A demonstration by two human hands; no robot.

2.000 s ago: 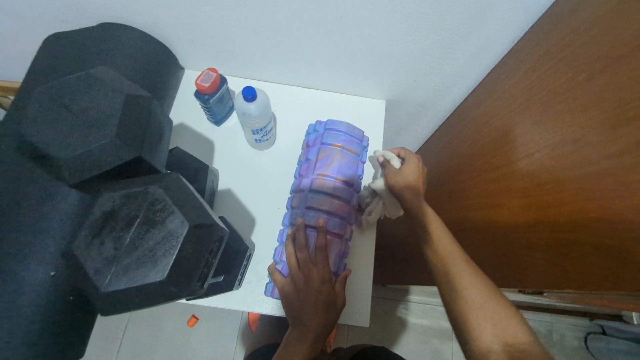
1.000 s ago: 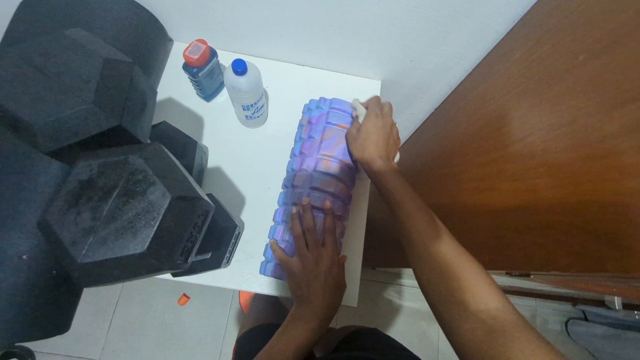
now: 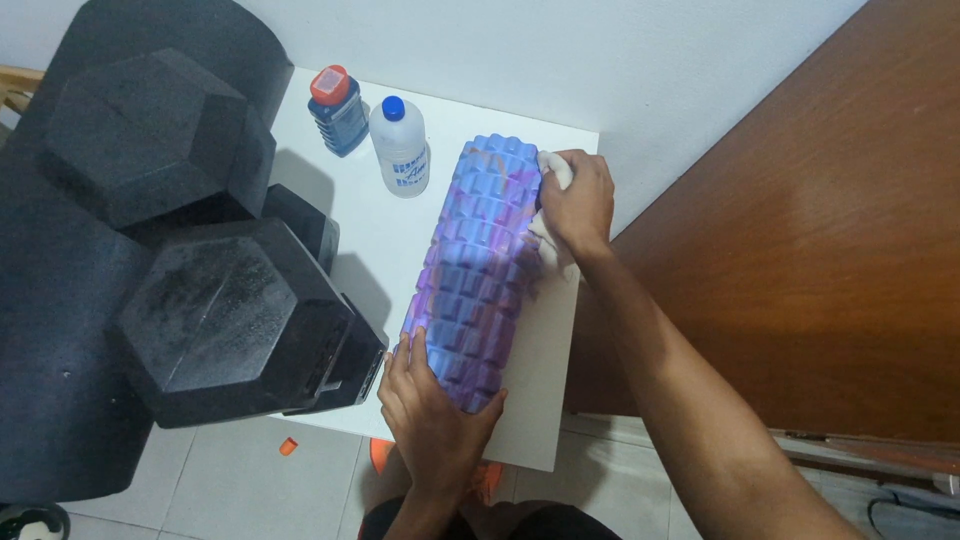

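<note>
A blue and purple foam roller (image 3: 480, 262) with a ridged surface lies lengthwise on the white tabletop (image 3: 536, 420). My left hand (image 3: 439, 412) grips the roller's near end, fingers along its left side and thumb on the right. At the far right side of the roller, my right hand (image 3: 581, 199) holds a crumpled whitish cloth (image 3: 556, 169) against it; part of the cloth hangs out below the hand. Left of the roller stand a clear plastic bottle with a blue cap (image 3: 401, 154) and a dark blue bottle with a red cap (image 3: 339, 116).
Large black hexagonal dumbbells (image 3: 217, 322) stand at the left, beside a black rolled mat (image 3: 60, 300). A wall borders the table's far edge, and a brown wooden door (image 3: 810, 247) is at the right. A small orange piece (image 3: 288, 446) lies on the tiled floor.
My left hand has moved from the top of the roller to its near end. The right hand has stayed at the roller's right side with the cloth since a second ago, after moving up it.
</note>
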